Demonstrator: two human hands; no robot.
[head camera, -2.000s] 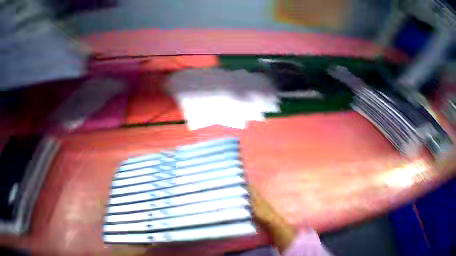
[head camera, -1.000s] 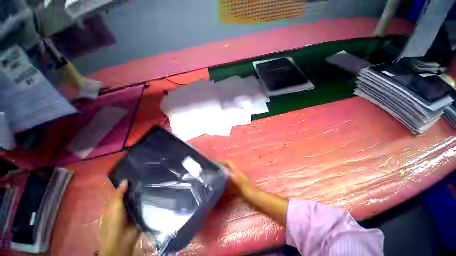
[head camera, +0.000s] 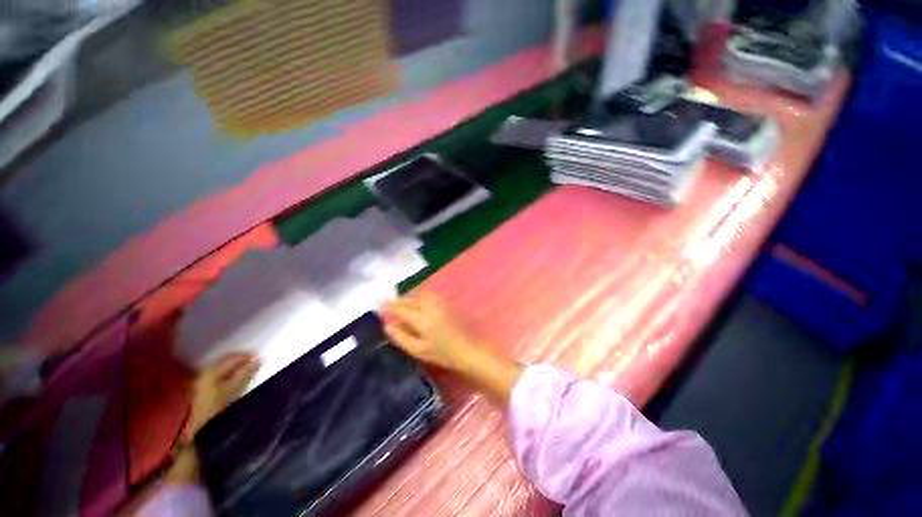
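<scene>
A stack of black tablets (head camera: 313, 424) with a shiny top face and a small white label lies at the lower left of the bench, its far edge by the white sheets. My left hand (head camera: 220, 394) is at its far left corner, fingers bent at the edge. My right hand (head camera: 430, 328) is at its far right corner, fingertips on or just above the edge. Blur hides the exact finger contact. The underside of the stack is hidden.
Loose white sheets (head camera: 303, 283) lie behind the stack. A single tablet (head camera: 430, 190) lies on the green mat (head camera: 526, 177). An interleaved stack (head camera: 627, 162) stands at the back right, with more tablets beyond. Blue bins (head camera: 829, 303) are right of the bench.
The view has swung right. The tablet stack, earlier tilted up between my hands, now lies lower and flatter by the white sheets. Both hands have moved to its far corners.
</scene>
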